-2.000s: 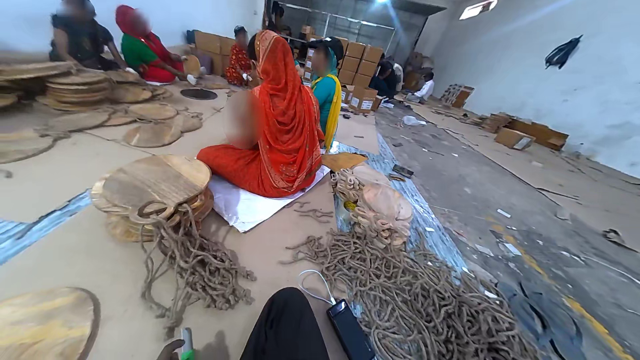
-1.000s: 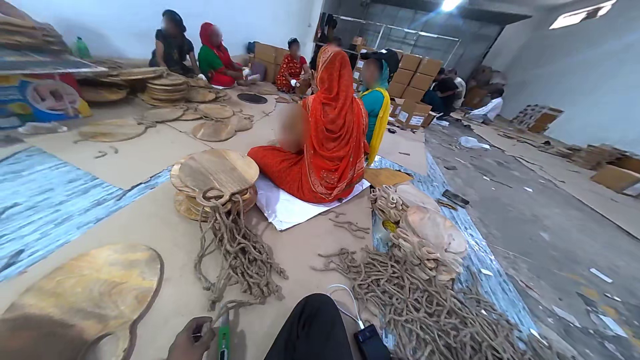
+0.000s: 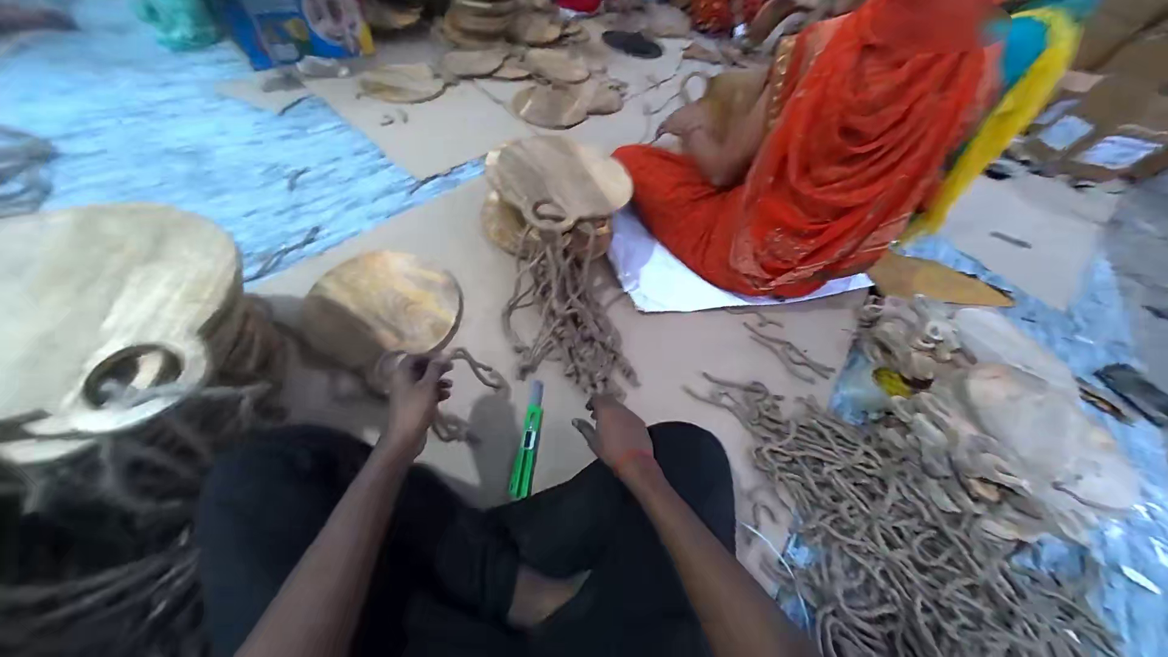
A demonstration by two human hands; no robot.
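My left hand (image 3: 417,401) grips the handle end of a round wooden board (image 3: 388,301), with a short piece of rope (image 3: 476,367) beside its fingers. My right hand (image 3: 616,432) is at the lower ends of a rope bundle (image 3: 575,319) that hangs from stacked round boards (image 3: 557,178); whether it grips any strand is unclear. Between my hands a green utility knife (image 3: 526,443) lies on the brown sheet. At the left, a larger stack of boards (image 3: 119,292) has ropes through its handle holes.
A large heap of cut ropes (image 3: 894,529) lies at the right, beside a plastic bag (image 3: 1040,420). A person in red (image 3: 821,182) sits ahead on a white sheet (image 3: 675,274). More boards (image 3: 552,105) lie farther back on the floor.
The view has swung left and down. The green knife, by a hand a second ago, now lies free of both hands. Both hands have come into view, the left one at a board.
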